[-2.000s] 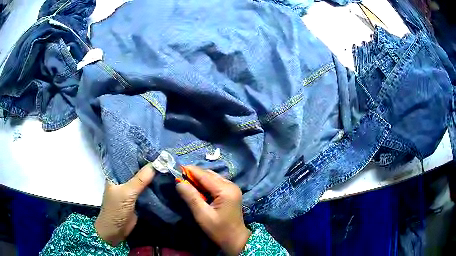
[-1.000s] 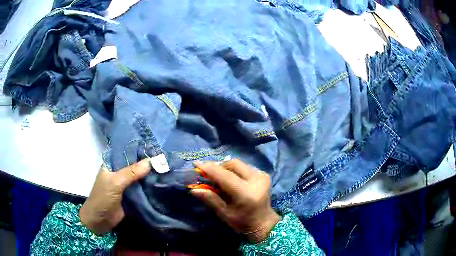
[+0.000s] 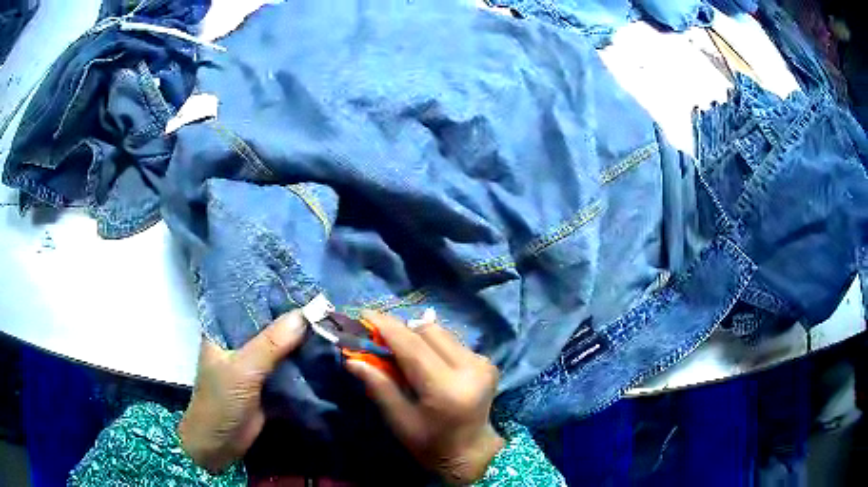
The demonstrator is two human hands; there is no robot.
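Observation:
A large blue denim garment (image 3: 409,143) lies spread over the table in front of me, with yellowish stitched seams. My left hand (image 3: 233,385) pinches the garment at a small white label (image 3: 318,308) near its lower edge. My right hand (image 3: 433,390) holds orange-handled thread snips (image 3: 373,344), their blades pointing left, close to the label. Whether the blades touch it is too blurred to tell. A black brand label (image 3: 583,352) shows on the darker stitched band (image 3: 657,319) at the lower right.
The white table (image 3: 86,295) has a curved front edge. A tied dark denim bundle (image 3: 114,124) lies at the left, with a whitish strip. Denim pieces (image 3: 799,209) are piled at the right. Bright blue shapes (image 3: 600,447) show below the table.
Compared with one second ago, my left hand has moved slightly right and the snips have come left, up to the white label. The garment has shifted a little.

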